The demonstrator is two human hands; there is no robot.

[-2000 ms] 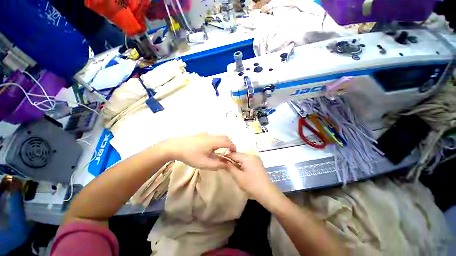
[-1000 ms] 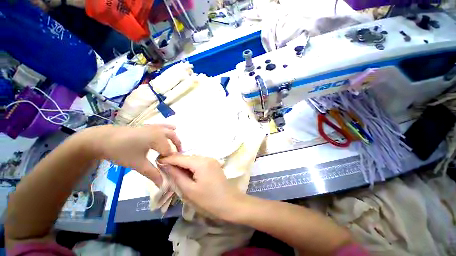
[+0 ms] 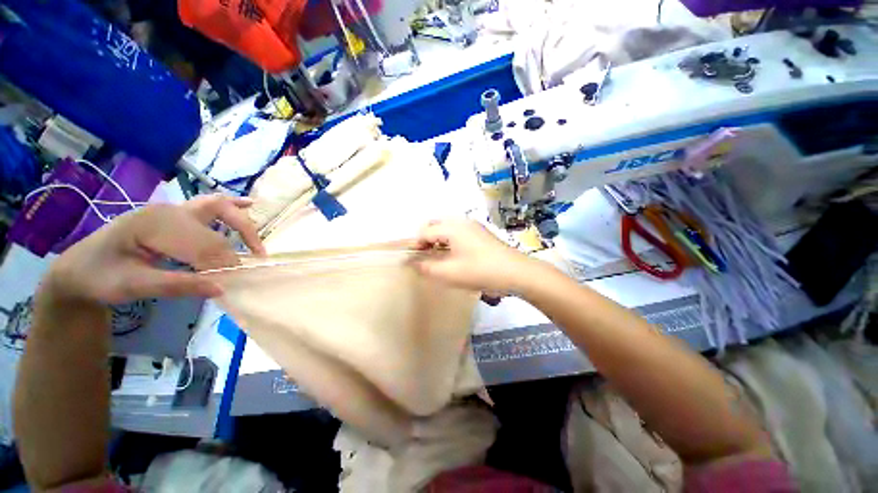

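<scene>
My left hand point(image 3: 159, 252) and my right hand point(image 3: 462, 256) hold a cream cloth panel point(image 3: 371, 332) by its top edge. The edge is stretched nearly straight between them, left of the needle area. The cloth hangs down over the table's front edge. My right fingers pinch the edge at its right end. My left thumb and fingers hold the left end. A stack of cream cloth point(image 3: 318, 168) with a dark-blue tag point(image 3: 329, 204) lies behind the held cloth.
The white sewing machine point(image 3: 664, 106) stands at the right. Red-handled scissors point(image 3: 647, 252) and pale-lavender strips point(image 3: 736, 255) lie beside it. A black flat object point(image 3: 836, 252) is at far right. A ruler-marked edge point(image 3: 549, 342) runs along the front. Crumpled cream cloth point(image 3: 799, 385) lies below it.
My hands were close together on the bunched cloth. They are now far apart, the left hand moved left and the right hand right and up, with the edge pulled straight.
</scene>
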